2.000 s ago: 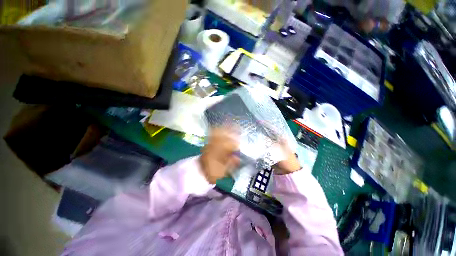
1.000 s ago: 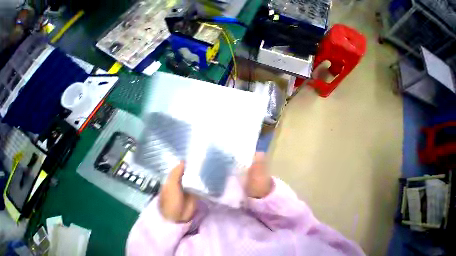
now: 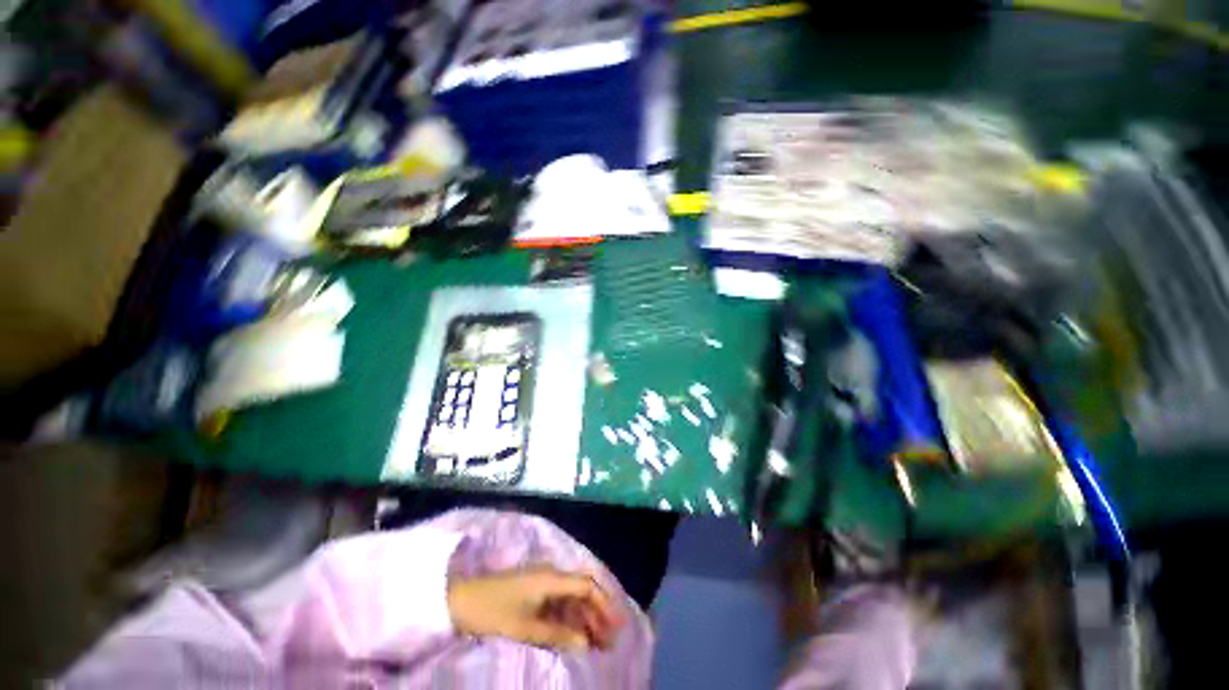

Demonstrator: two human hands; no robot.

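Note:
The opened tablet body [image 3: 479, 400] lies on a silvery-white sheet [image 3: 563, 391] on the green mat. Its black frame, silvery board at the far end and rows of white squares beside a pale centre show. My left hand [image 3: 539, 607] is in front of my body, below the bench edge, with fingers curled. It is blurred, and nothing is visible in it. My right hand is not visible; only a blurred pink sleeve [image 3: 863, 644] shows at the lower right. Many tiny white bits [image 3: 654, 438] lie right of the body.
A clear sheet with dots [image 3: 651, 294] lies behind the white bits. A component tray [image 3: 795, 189] and blue box [image 3: 546, 115] stand at the rear. A blue tool or holder [image 3: 890, 371] and cords are at right. Whitish sheets [image 3: 276, 361] and a cardboard box [image 3: 88, 229] are left.
The silvery translucent bag or sheet that both hands held is gone from view. My left hand has dropped near my body, and my right hand has left view. The view has turned back to the bench.

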